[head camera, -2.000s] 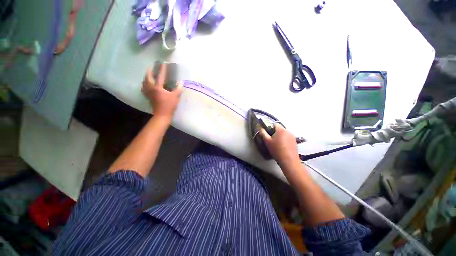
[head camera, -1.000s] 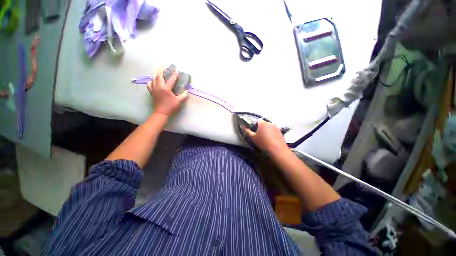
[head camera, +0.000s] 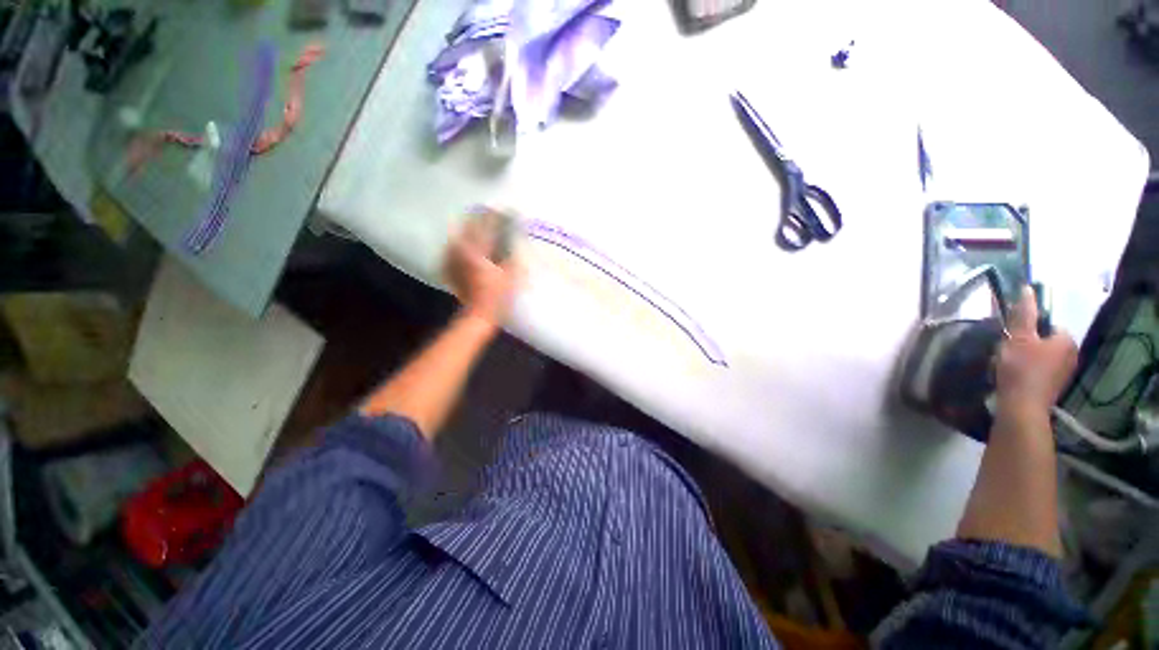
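Note:
A narrow curved lilac strip (head camera: 623, 277) lies flat on the white cloth-covered table near its front edge. My left hand (head camera: 483, 264), somewhat blurred, is on the grey pressing weight (head camera: 503, 236) at the strip's left end. My right hand (head camera: 1032, 362) grips the handle of the steam iron (head camera: 951, 368), which is at the near end of the metal iron rest (head camera: 976, 238) on the right. Whether the iron fully rests on it I cannot tell. The strip's left end is partly hidden by my hand and the weight.
Black fabric shears (head camera: 791, 178) lie mid-table. A slim pointed tool (head camera: 924, 159) lies above the iron rest. A crumpled lilac and white pile (head camera: 528, 64) is at the back left. The green-grey side table (head camera: 295, 191) holds lilac strips (head camera: 235, 165) and salmon-coloured strips (head camera: 295, 104).
My right hand has carried the iron off the strip, rightward to the iron rest, uncovering the strip's right end. My left hand stays at the weight. The camera view has shifted.

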